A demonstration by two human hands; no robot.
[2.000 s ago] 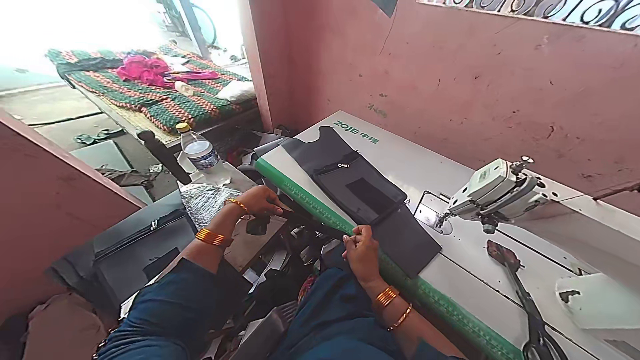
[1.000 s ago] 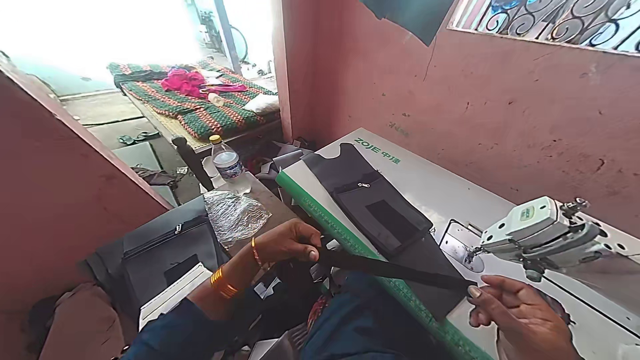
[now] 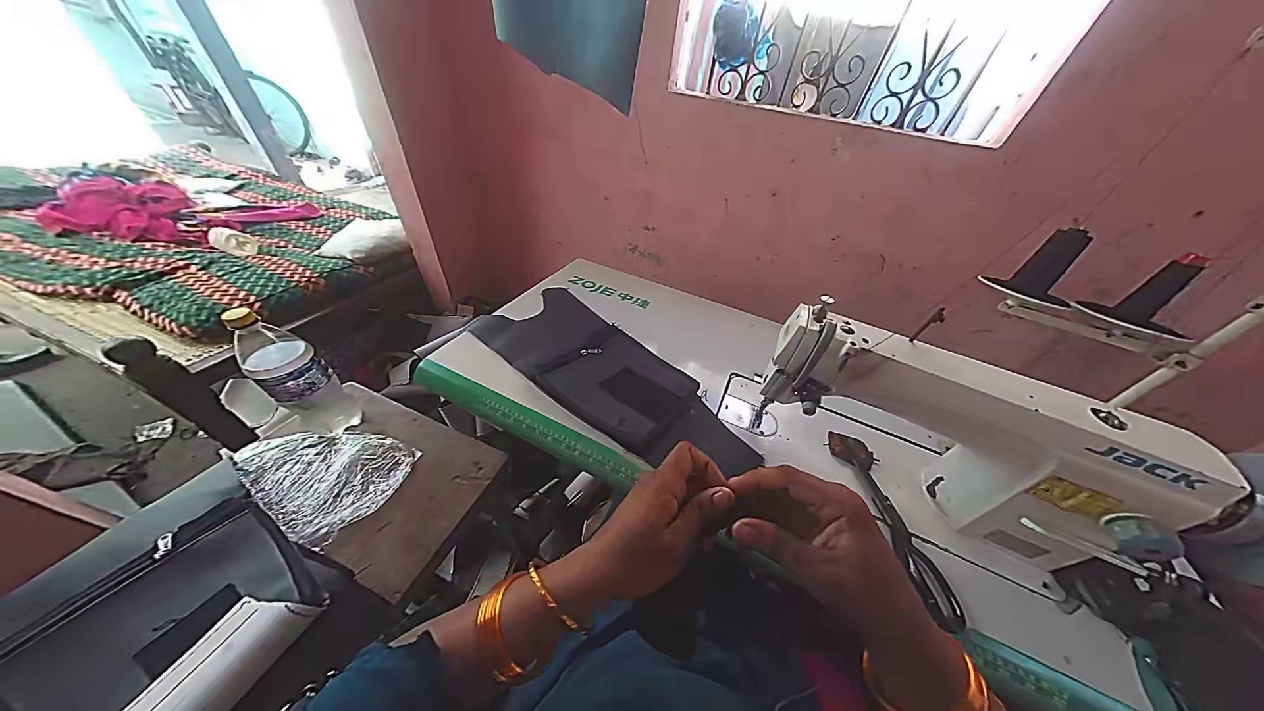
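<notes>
My left hand and my right hand meet at the front edge of the sewing table, fingertips pinched together. A dark strip hangs beneath them, partly hidden by the fingers and hard to tell from the dark cloth below. Just beyond the hands, a dark grey fabric piece with a zipper and a black patch lies flat on the white table. To its right stands a Jack sewing machine, its needle area beside the fabric's edge.
Black-handled scissors lie right of my hands. At left, a small wooden table holds a plastic bottle and crinkled clear plastic. Another grey zippered piece lies lower left. Black thread cones stand behind the machine.
One second ago my hands were apart with a dark strip stretched between them; now they are together. The view has shifted to the right.
</notes>
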